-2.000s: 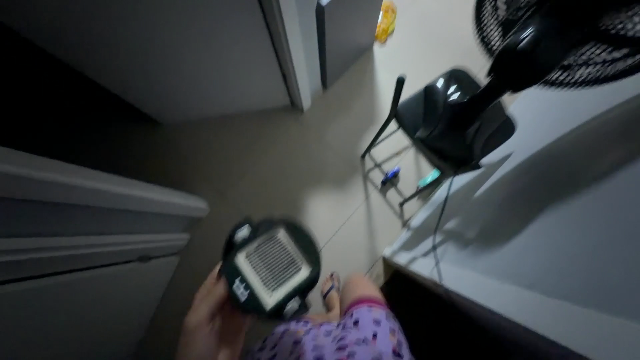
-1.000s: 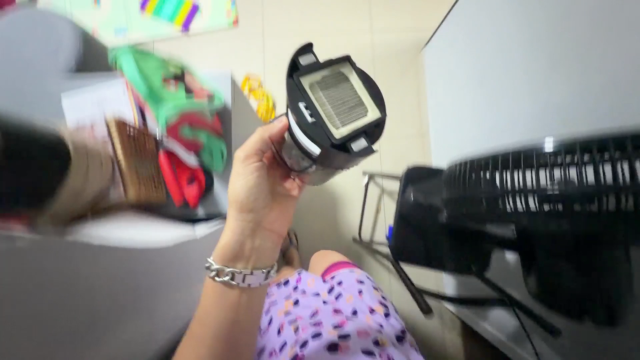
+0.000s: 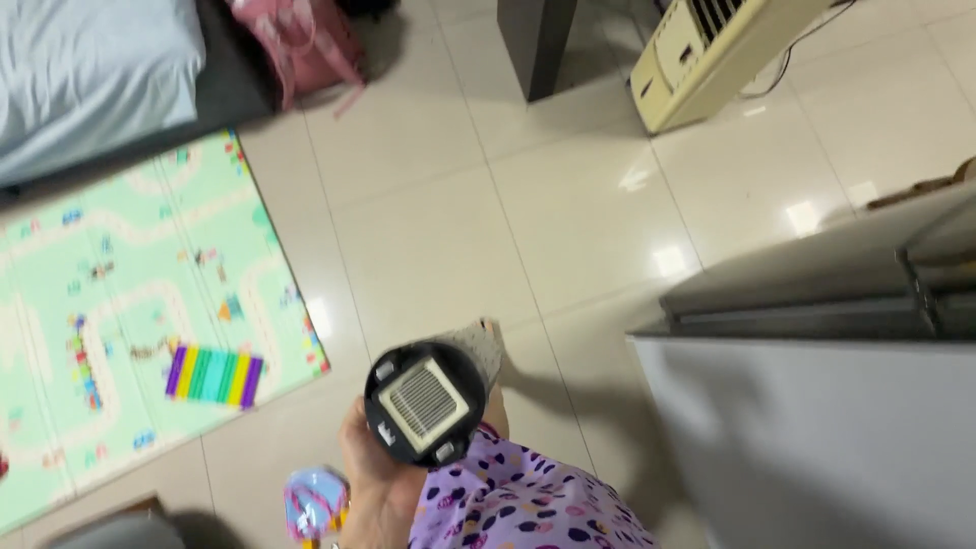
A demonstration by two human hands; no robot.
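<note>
My left hand (image 3: 381,473) grips a clear cylindrical container, likely a vacuum cleaner's dust bin (image 3: 427,400), around its side near the black rim. Its round black top faces the camera and bears a square pleated filter (image 3: 425,404) in a cream frame, with grey clips on the rim. The speckled clear body extends away toward the floor, partly hidden behind the rim. Below it to the right lies the purple patterned cloth (image 3: 526,496) of my clothing. My right hand is out of view.
A green play mat (image 3: 137,305) with a striped toy (image 3: 215,376) lies left. A pink backpack (image 3: 313,46) stands beyond it. A cream appliance (image 3: 686,69) is at upper right, a grey-white panel (image 3: 808,427) at right. A blue and pink item (image 3: 314,499) lies near my wrist.
The view has swung from the black fan and chair to the tiled floor and play mat. The filter-topped container remains in my left hand, now lower than one second ago.
</note>
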